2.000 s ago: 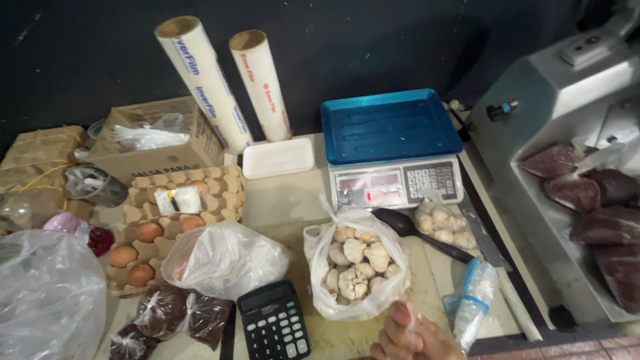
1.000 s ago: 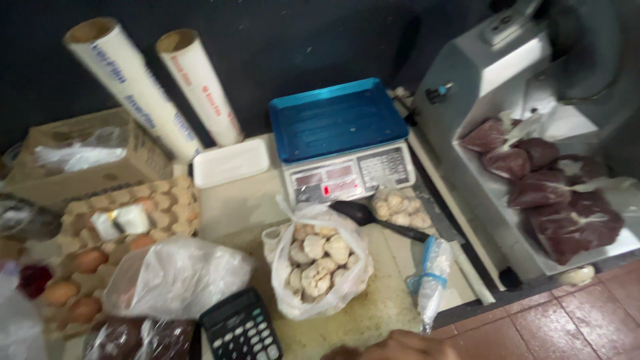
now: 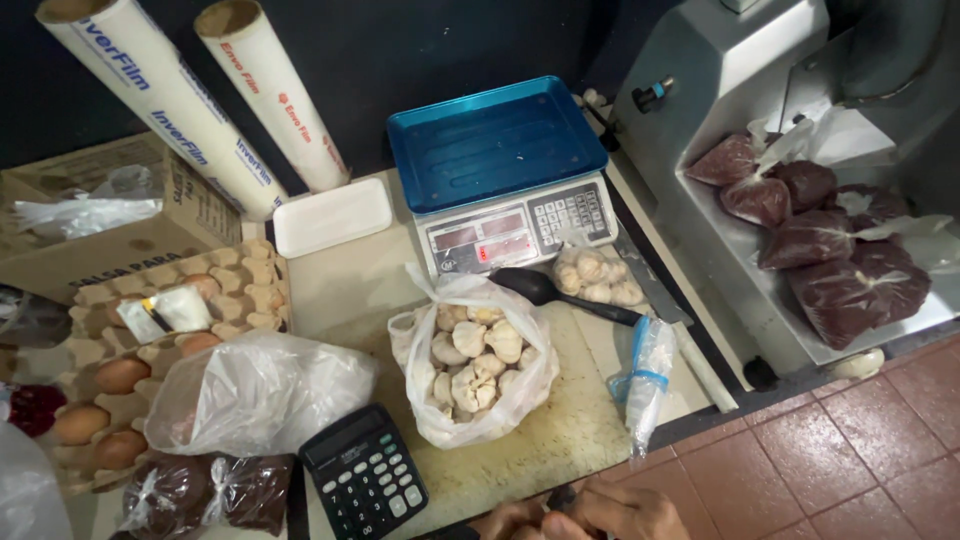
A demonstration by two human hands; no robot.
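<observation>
At the bottom edge, my left hand (image 3: 510, 520) and my right hand (image 3: 626, 511) are close together, fingers curled, partly cut off by the frame. A small dark thing shows between them; whether either hand grips it is unclear. Beyond them, an open white plastic bag of garlic bulbs (image 3: 480, 367) rests on a stained cutting board (image 3: 525, 457). A black calculator (image 3: 367, 476) lies left of it. Behind the bag stand a digital scale with a blue tray (image 3: 499, 142), a black plastic spoon (image 3: 570, 296) and a small tied bag of garlic (image 3: 596, 276).
Left are an egg carton (image 3: 262, 277) with brown eggs, a cardboard box (image 3: 112, 247), clear plastic bags and dark-filled bags (image 3: 251, 491). Film rolls (image 3: 274, 97) lean behind a white foam tray (image 3: 334, 217). Right are a rolled plastic bundle (image 3: 649, 382), a knife blade (image 3: 652, 281) and a metal machine holding dark red bags (image 3: 855, 292).
Both hands now show together at the bottom edge; two seconds ago one hand with raised fingers showed near the garlic bag. The bag and scale stay in place.
</observation>
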